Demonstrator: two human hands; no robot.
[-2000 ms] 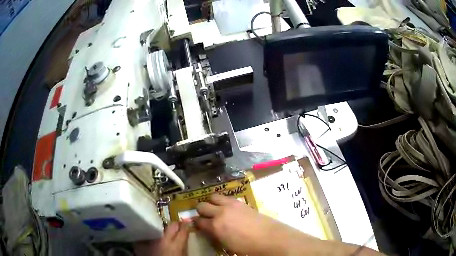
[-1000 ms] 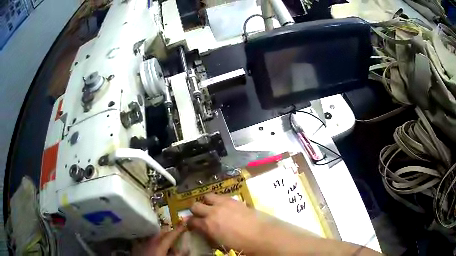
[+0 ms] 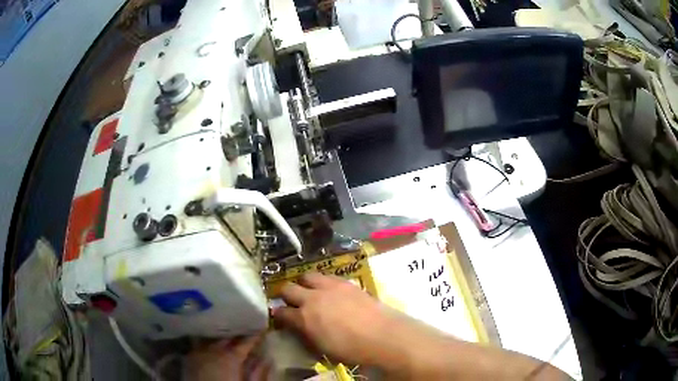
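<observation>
The yellow clamp frame (image 3: 343,269) with black handwriting lies beside the white sewing machine head (image 3: 186,286). My right hand (image 3: 323,316) lies on the frame with fingers bent at its window; a small white and pink bit shows by the fingertips. Beige fabric (image 3: 286,353) lies under and beside the hand. My left hand (image 3: 230,361) is low beside the machine head, blurred and partly hidden; whether it holds anything cannot be told. A yellow strip with loose threads (image 3: 334,370) shows at the bottom edge. The white marked card (image 3: 424,290) lies right of the frame.
A bright pink strip (image 3: 399,231) lies behind the card. A small pink tool (image 3: 474,210) with a black cable lies on the white table (image 3: 531,279). The black control panel (image 3: 498,89) stands behind. Beige strap bundles (image 3: 628,238) are heaped at right.
The camera view has shifted. The clamp frame has moved in under the machine head, with my right hand still on it. My left hand has moved lower and left and is more blurred.
</observation>
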